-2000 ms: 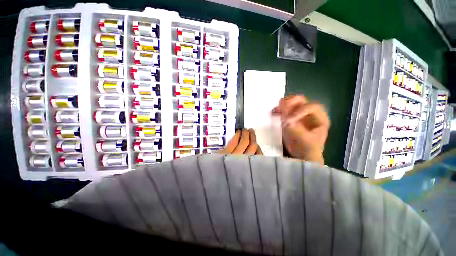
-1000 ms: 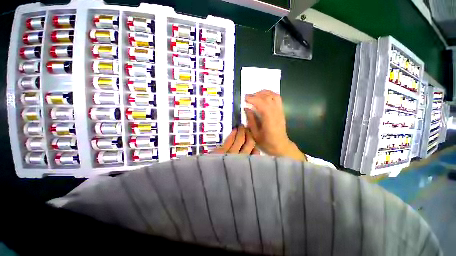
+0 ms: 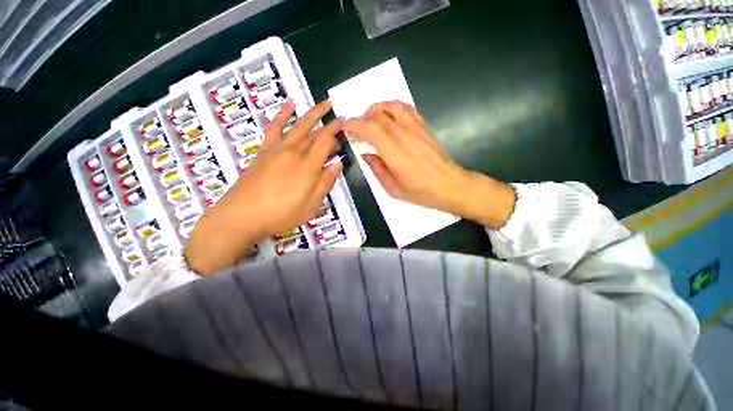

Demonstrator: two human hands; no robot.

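Observation:
The white sheet (image 3: 414,218) lies tilted on the dark green mat. The blister tray (image 3: 351,215) lies left of it, with columns of silver-white cylinders (image 3: 178,194) with red and black ends, some with yellow bands. My left hand (image 3: 281,178) is over the tray's right part, fingers spread towards the sheet. My right hand (image 3: 410,156) is over the sheet, fingers bent, fingertips close to my left fingertips near the sheet's left edge. Whether either hand holds a small part cannot be seen.
Stacked blister trays (image 3: 635,96) with similar cylinders stand at the right. A greyish clear pad (image 3: 398,12) is at the top edge. Black fixtures (image 3: 28,261) with shiny points are at the far left. Ridged trays (image 3: 48,32) show at the top left. Blue floor (image 3: 699,241) is at lower right.
The view has turned, so the tray and sheet now look tilted. My left hand has moved up over the tray with fingers spread. Both sleeves have come further into view.

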